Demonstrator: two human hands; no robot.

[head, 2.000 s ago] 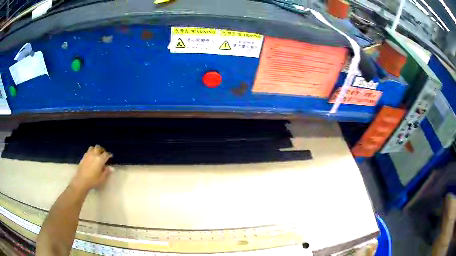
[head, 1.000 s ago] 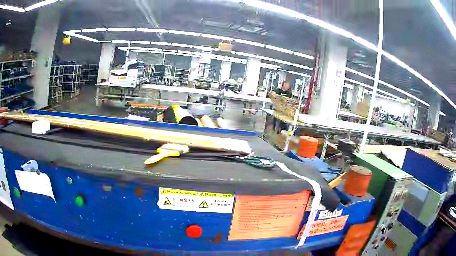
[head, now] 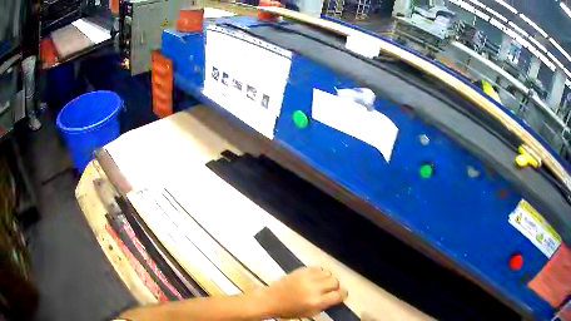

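My left hand [head: 308, 292] reaches in from the bottom left with its fingers closed over a single black strip [head: 275, 246]. The strip lies on or just above the cream board [head: 181, 135], showing on both sides of my hand. The wide black strip stack [head: 325, 213] lies behind it along the press head, with stepped left ends, apart from the single strip. The long pale steel-rule die [head: 178, 227] lies along the board's front, partly hidden by my forearm. My right hand is out of the picture.
The blue press beam [head: 366, 166] with green and red buttons and paper notices rises behind the stack. Thin dark lengths [head: 150, 241] lie on the red and wooden front ledge. A blue bin [head: 94, 128] stands beyond the left end.
The view has swung up, then down and left. My left hand was at the front edge of the stack, then out of view; now it holds a single strip apart from the stack.
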